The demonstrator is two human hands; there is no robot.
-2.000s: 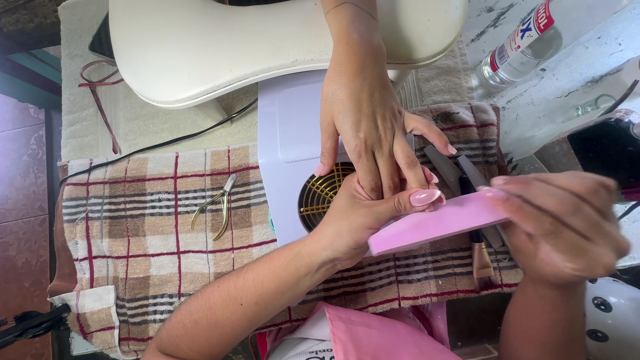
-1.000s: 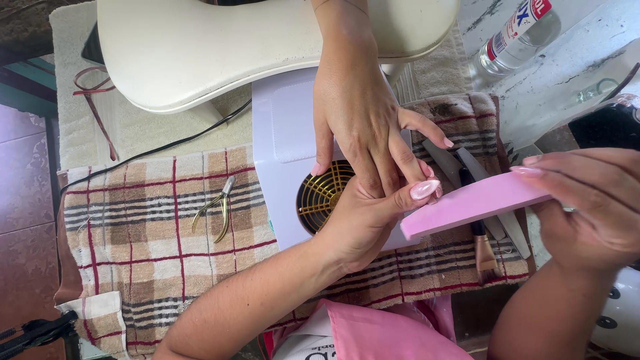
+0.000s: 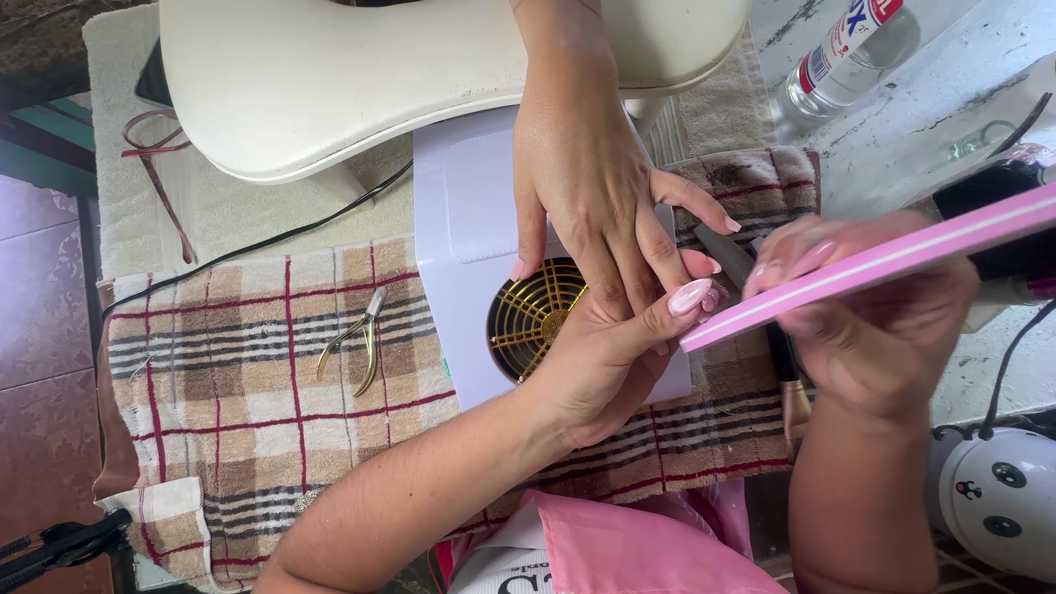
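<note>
My left hand (image 3: 606,359) holds the fingers of another person's hand (image 3: 582,173), which reaches in from the top, palm down. In my right hand (image 3: 866,318) is a pink nail file block with a white core (image 3: 874,272); its near end lies close to the held fingertips, and whether it touches a nail cannot be told. Both hands are above a white nail dust collector (image 3: 462,330) with a round black and gold fan grille (image 3: 532,322). Gold-handled cuticle nippers (image 3: 360,338) lie on the plaid towel (image 3: 247,371) at the left.
A white padded armrest (image 3: 355,74) stands across the top. Gray nail files (image 3: 722,247) and a brush (image 3: 792,396) lie right of the collector. A clear bottle (image 3: 841,58) stands at the upper right, a white container with a face (image 3: 1002,495) at the lower right. A black cord (image 3: 289,231) crosses the towels.
The pink file, held in my right hand, has turned to a steeper slant, with its far end now past the right edge. My left hand still holds the other person's fingers.
</note>
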